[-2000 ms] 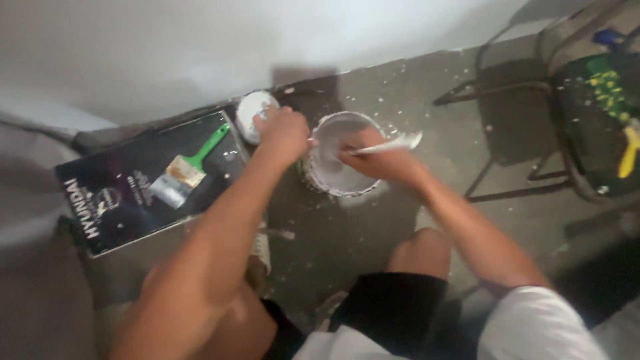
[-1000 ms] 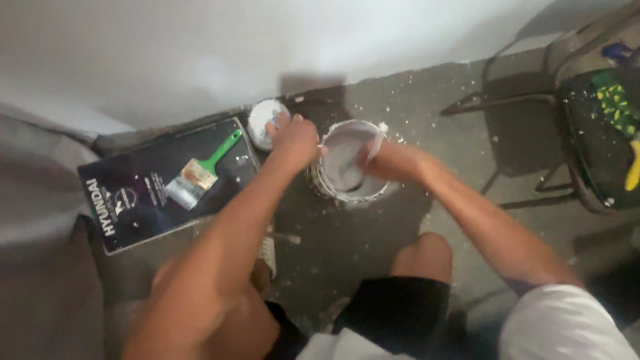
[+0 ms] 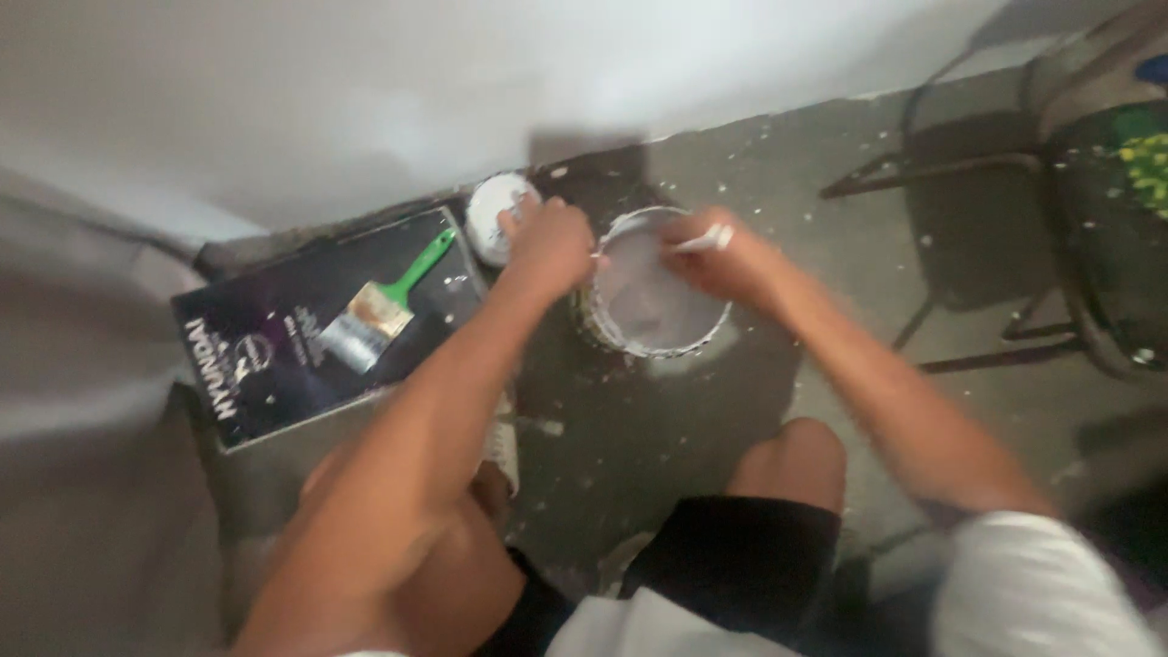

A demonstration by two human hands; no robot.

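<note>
A round bucket of pale paint [image 3: 652,301] stands on the floor between my legs and the wall. My right hand [image 3: 716,255] is over its right side, shut on a white stick-like tool [image 3: 703,241] whose lower part is hidden by the hand and the rim. My left hand [image 3: 552,239] is at the bucket's left rim, beside a small white round container or lid [image 3: 497,219]; blur hides whether its fingers grip the rim. A paintbrush with a green handle [image 3: 425,266] lies on a dark Hyundai box [image 3: 283,365] to the left.
A pale wall [image 3: 365,100] runs along the far side. To the right stands a metal-framed chair [image 3: 1063,228] with green-and-yellow and blue items on its seat. Grey cloth [image 3: 82,383] hangs at the left. The floor [image 3: 584,474] is spotted with paint.
My right hand has moved within the bucket's mouth, and the white tool's angle has changed. My left hand stays near the left rim. The paintbrush has not moved on the box.
</note>
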